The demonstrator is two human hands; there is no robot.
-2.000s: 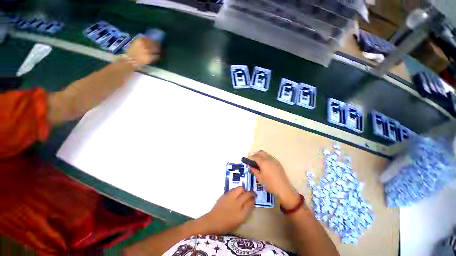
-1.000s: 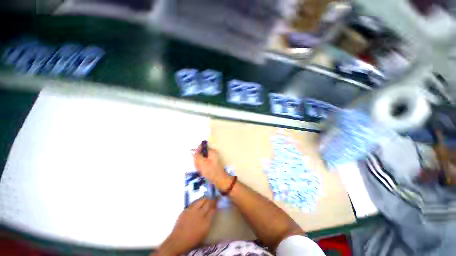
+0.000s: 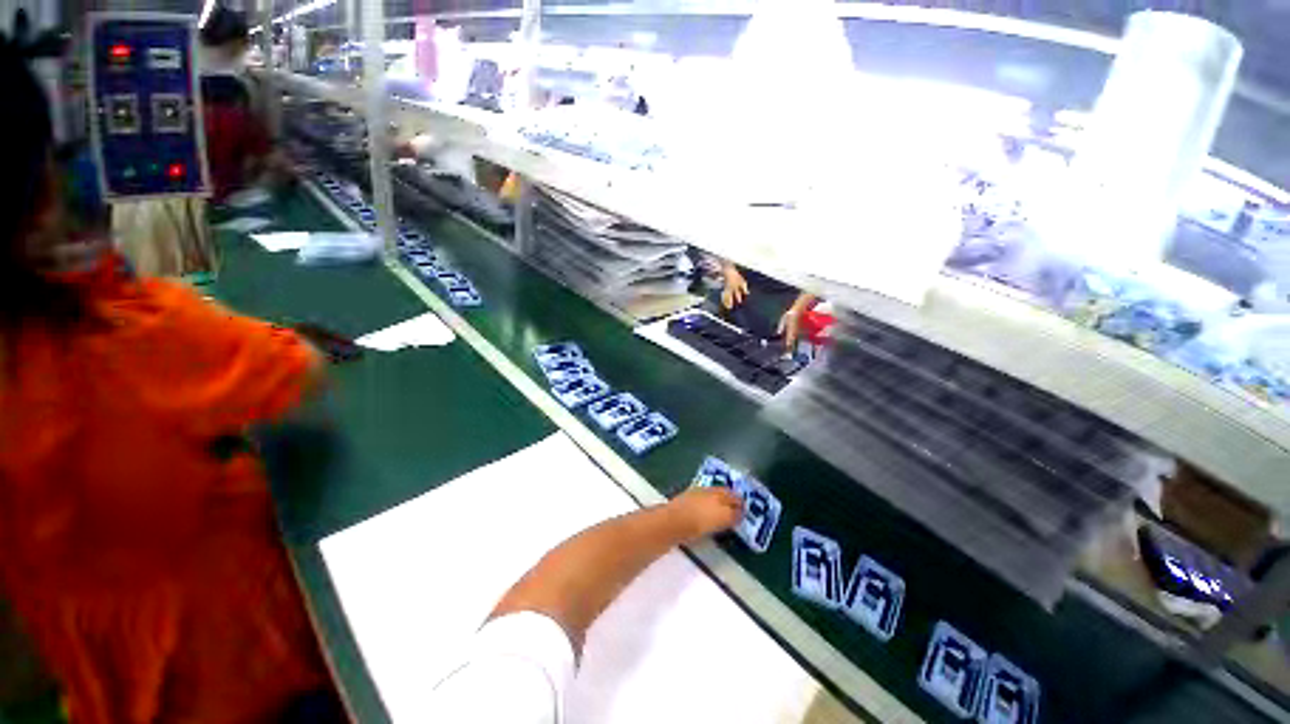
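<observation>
My left hand (image 3: 706, 512) reaches out over the belt's near rail, with its fingers at a pair of housings (image 3: 758, 514) lying side by side on the green belt. The fingers cover part of the left housing and the near edge of the pair. The housings are flat, with pale blue rims and dark blocks inside. More pairs lie along the belt, such as this housing (image 3: 876, 596) to the right. My right hand is out of the picture.
A white sheet (image 3: 467, 516) lies below my arm. A person in orange (image 3: 156, 467) is at the left. Stacked grey trays (image 3: 962, 439) stand beyond the belt under a bright shelf. Another person's hands (image 3: 795, 320) are across the belt, near dark parts.
The view has swung left and up. My left hand has moved from the housings on the bench to the belt. My right hand, the brown board and the heap of small pieces have left view.
</observation>
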